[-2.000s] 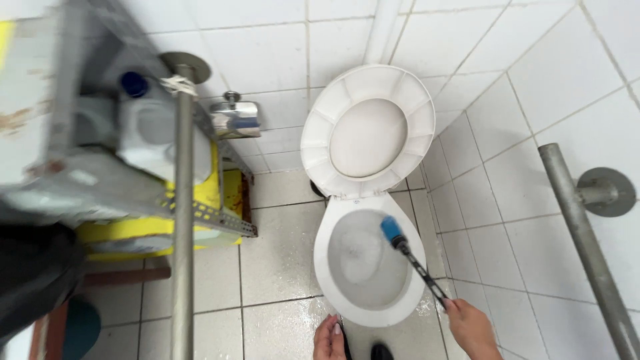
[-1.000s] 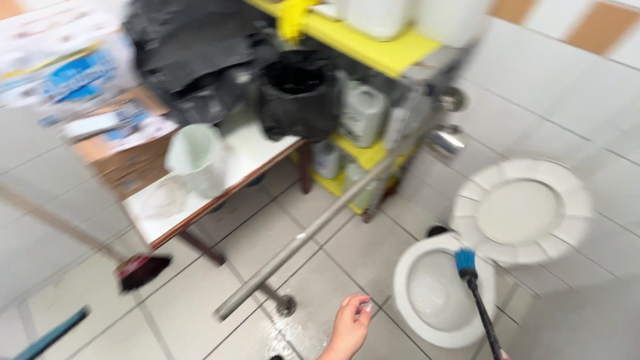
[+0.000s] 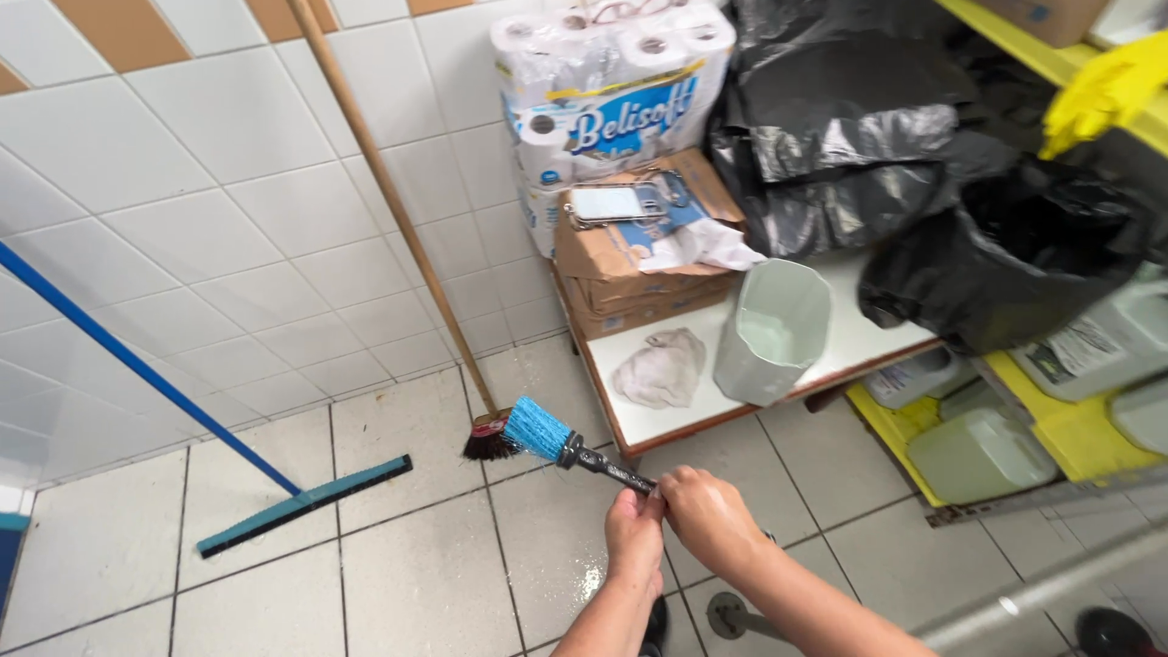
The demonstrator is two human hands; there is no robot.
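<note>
A toilet brush (image 3: 538,429) with blue bristles and a black handle is held over the floor, its head pointing up and left. Both hands meet on the handle: my left hand (image 3: 634,534) from below, my right hand (image 3: 707,511) just beside it. The lower part of the handle is hidden by the hands. Beyond the brush, on a white table (image 3: 630,424), are a crumpled cloth (image 3: 664,367) and a pale plastic container (image 3: 776,324) with an open top.
A broom (image 3: 401,210) and a blue-handled squeegee (image 3: 306,505) stand at the left. The table also bears paper packs (image 3: 630,306), toilet rolls (image 3: 607,109) and a phone (image 3: 607,203). A black-bagged bin (image 3: 1013,265), yellow shelves (image 3: 1077,420) with jugs and a metal rail (image 3: 1049,579) are at right.
The view has swung left, away from the toilet. The brush, over the bowl earlier, is now above the floor. My left hand, apart from it before, has closed on its handle.
</note>
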